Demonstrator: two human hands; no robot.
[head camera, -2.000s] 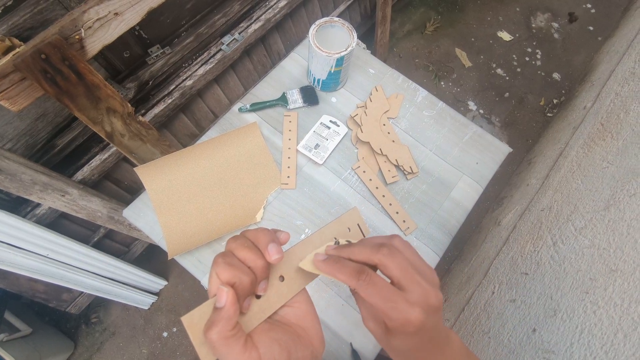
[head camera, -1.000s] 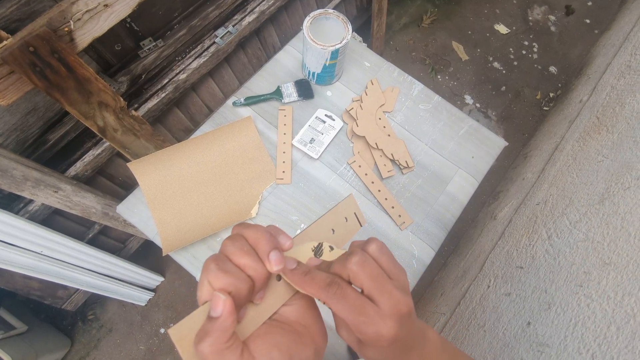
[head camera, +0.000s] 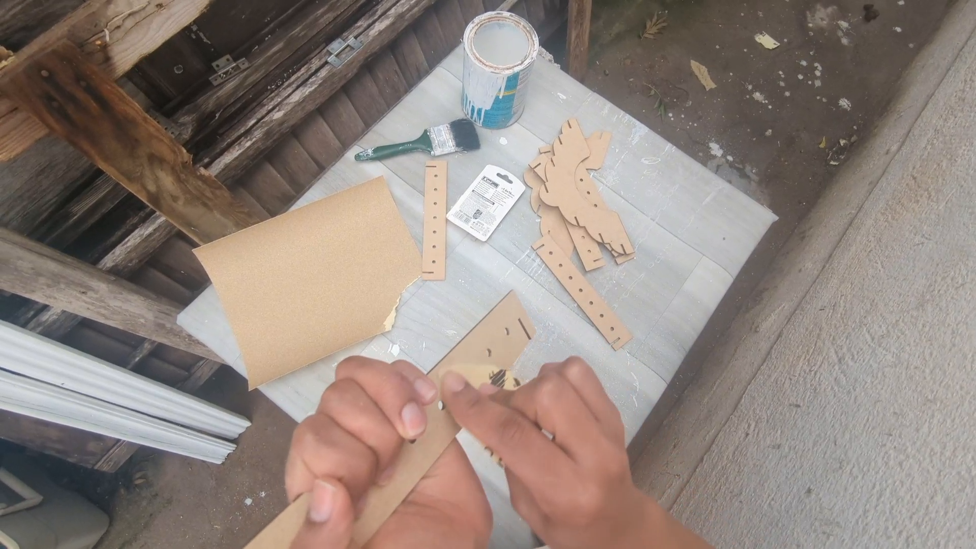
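My left hand (head camera: 381, 450) grips a long, flat fiberboard strip (head camera: 473, 343) with a row of holes, held slanting above the table. Pinched in my right hand (head camera: 557, 442) is a small torn piece of sandpaper (head camera: 488, 375), its printed backing showing, against the strip's edge. Behind my hands lie a sheet of sandpaper (head camera: 313, 274) with a torn corner, a narrow holed strip (head camera: 435, 221), a second holed strip (head camera: 583, 293) and a pile of notched, curved fiberboard pieces (head camera: 576, 183).
A paint-streaked can (head camera: 499, 72), a green-handled paintbrush (head camera: 419, 143) and a white blister card (head camera: 486, 202) stand or lie on the tile-patterned table (head camera: 686, 229). Wooden beams (head camera: 114, 137) and white metal profiles (head camera: 107, 396) are at the left; a rough concrete wall (head camera: 862, 343) runs along the right.
My right hand with the sandpaper piece has moved down along the strip, closer to my left hand. Both hands keep their hold. The things on the table have not been moved.
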